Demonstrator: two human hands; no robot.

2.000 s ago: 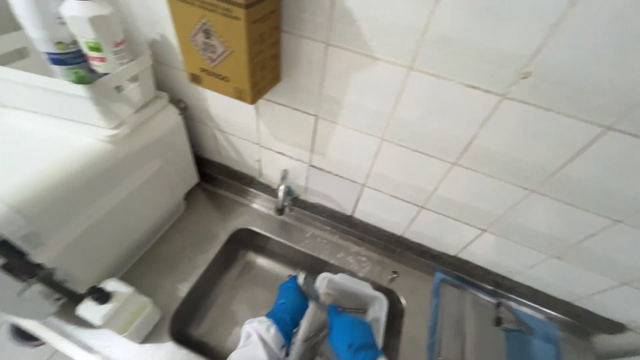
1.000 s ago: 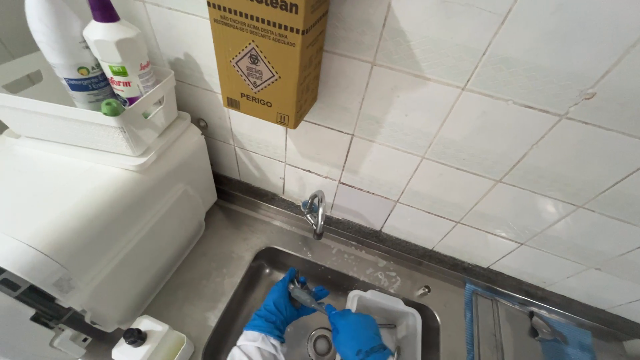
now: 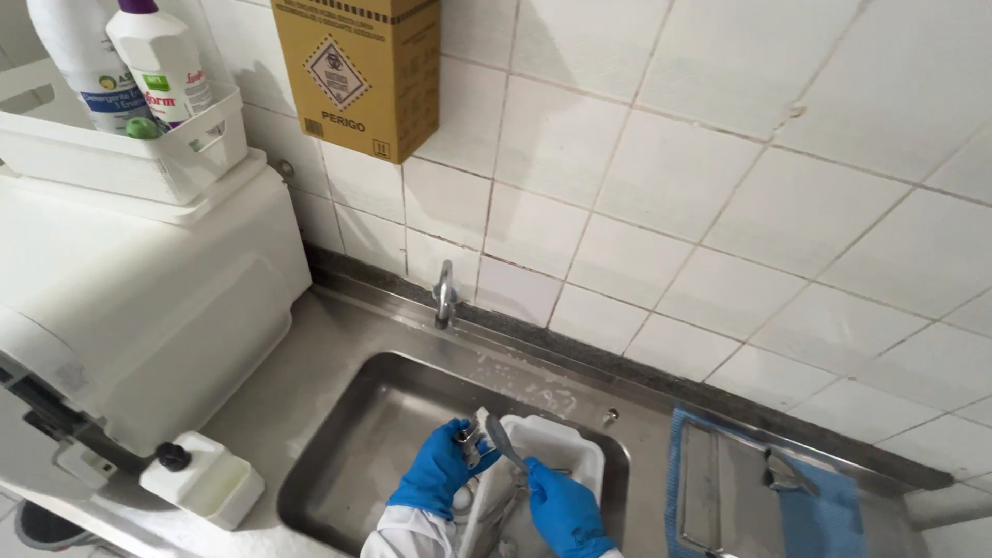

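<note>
Over the steel sink (image 3: 333, 465), my left hand (image 3: 442, 469) in a blue glove holds a small shiny metal instrument (image 3: 470, 443). My right hand (image 3: 567, 508), also gloved in blue, grips the grey handle of a brush (image 3: 504, 442), whose pale bristles touch or nearly touch the metal piece. Below and between the hands is a white plastic tub (image 3: 590, 449) in the sink, with several metal instruments (image 3: 511, 496) inside. The sink's drain shows partly beside my left wrist. Exactly what kind of instrument I hold cannot be told.
A chrome faucet (image 3: 444, 294) rises behind the sink. At right, a metal tray (image 3: 697, 496) and a metal piece (image 3: 787, 473) lie on a blue cloth (image 3: 825, 511). At left are a white machine (image 3: 155, 294), a white container (image 3: 203, 480) and a basket of bottles (image 3: 85, 159). A yellow cardboard box (image 3: 356, 85) hangs above.
The brush in my right hand has come up against the metal piece in my left hand, both now above the tub's left edge. The view has moved closer to the wall.
</note>
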